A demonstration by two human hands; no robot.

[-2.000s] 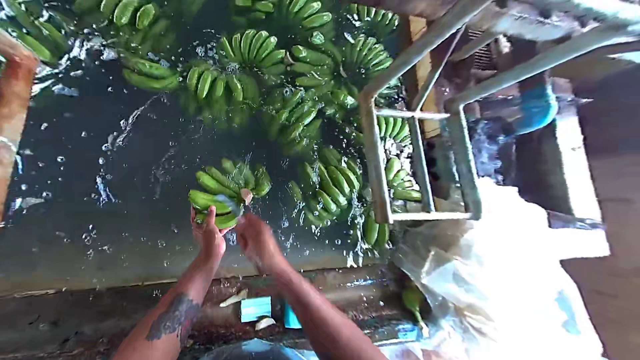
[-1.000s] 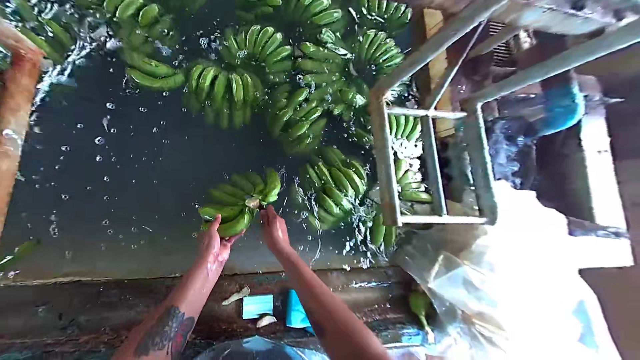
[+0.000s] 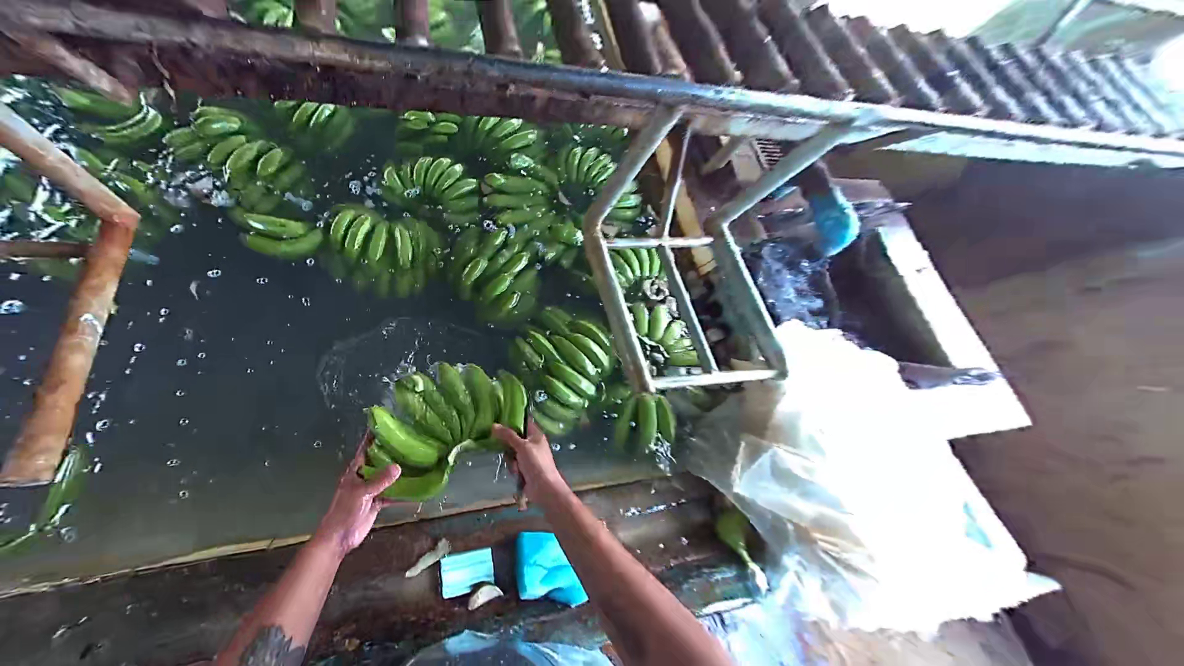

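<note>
Both my hands hold up one hand of green bananas [image 3: 449, 416] over the dark water, near the tank's front edge. My left hand [image 3: 356, 499] grips its left end, thumb on the lower fruit. At the right end, my right hand [image 3: 532, 458] has its fingers against the fruit; something thin and dark shows beside this hand, too unclear to name. Another banana cluster [image 3: 564, 365] floats just right of it. Several more clusters, such as one further back [image 3: 384, 240], float behind.
A metal frame [image 3: 717, 379] stands over the tank's right side, a rusty post [image 3: 69, 361] at left. On the front ledge lie a blue sponge-like block [image 3: 548, 566], a light-blue piece [image 3: 467, 572] and a loose green banana [image 3: 735, 532]. Clear plastic sheeting [image 3: 786, 481] covers the right.
The held bananas have turned: the fruit now fans upward, with the cut crown side toward me. The view has tilted up, showing a rail and more clusters at the back.
</note>
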